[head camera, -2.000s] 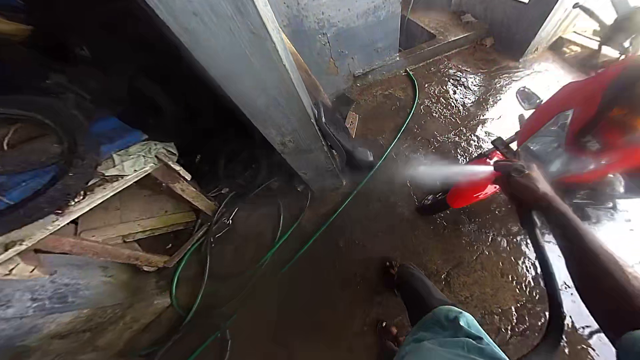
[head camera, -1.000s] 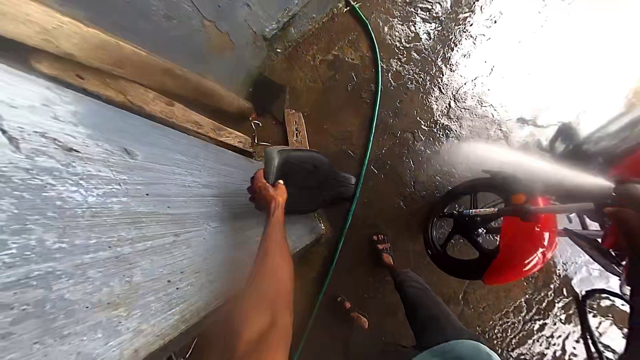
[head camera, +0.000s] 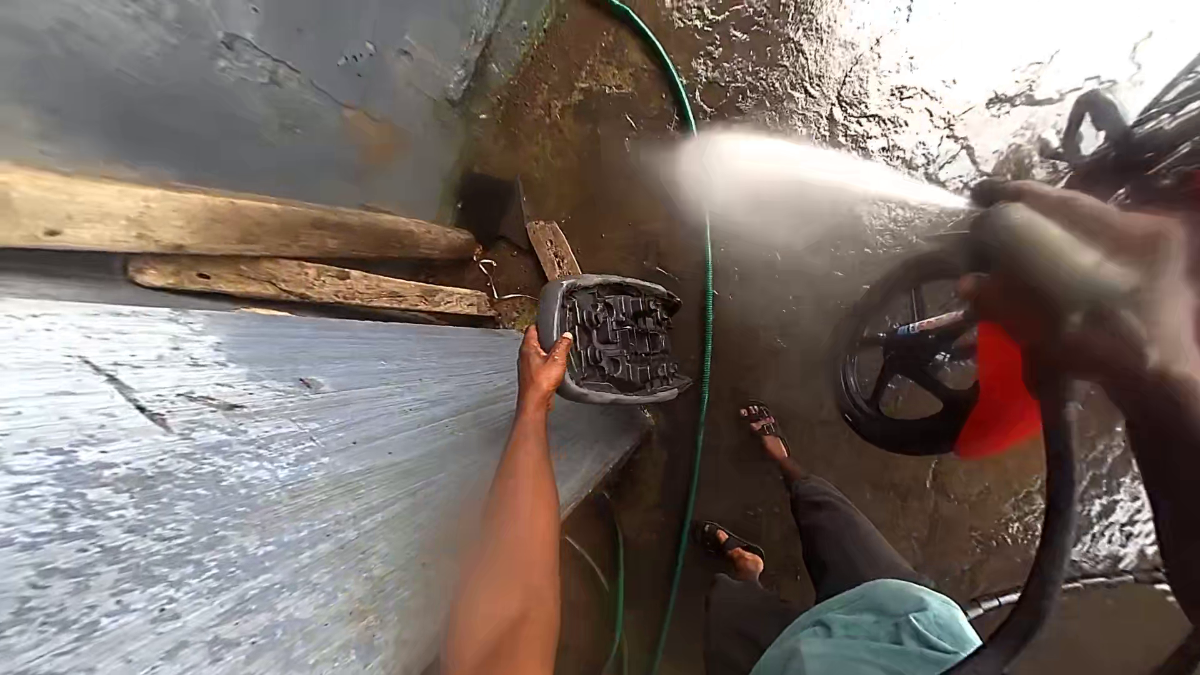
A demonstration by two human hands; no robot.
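Observation:
My left hand (head camera: 544, 367) grips the rim of a black motorcycle seat (head camera: 621, 339), its ribbed underside turned up toward the camera. At the right, my right hand (head camera: 1059, 272), blurred by motion, is closed around a spray gun whose nozzle sends a white jet of water (head camera: 797, 178) to the left over the wet floor. A thick black hose (head camera: 1057, 506) runs down below that hand. The jet passes above the seat in the picture and does not touch it. Partly behind my right hand are a black motorcycle wheel (head camera: 914, 422) and a red fender (head camera: 1003, 398).
A green hose (head camera: 705, 375) crosses the wet ground (head camera: 806, 375) just right of the seat. Two wooden beams (head camera: 234, 220) lie along a grey wall (head camera: 281, 84), with a short board (head camera: 553, 249) near the seat. A broad grey painted surface (head camera: 234, 469) fills the lower left. My sandalled feet (head camera: 764, 427) are below.
My left hand, out of view in the oldest frame, has turned the seat from its smooth top to its underside. The spray still points left. The view has shifted greatly since the oldest frame.

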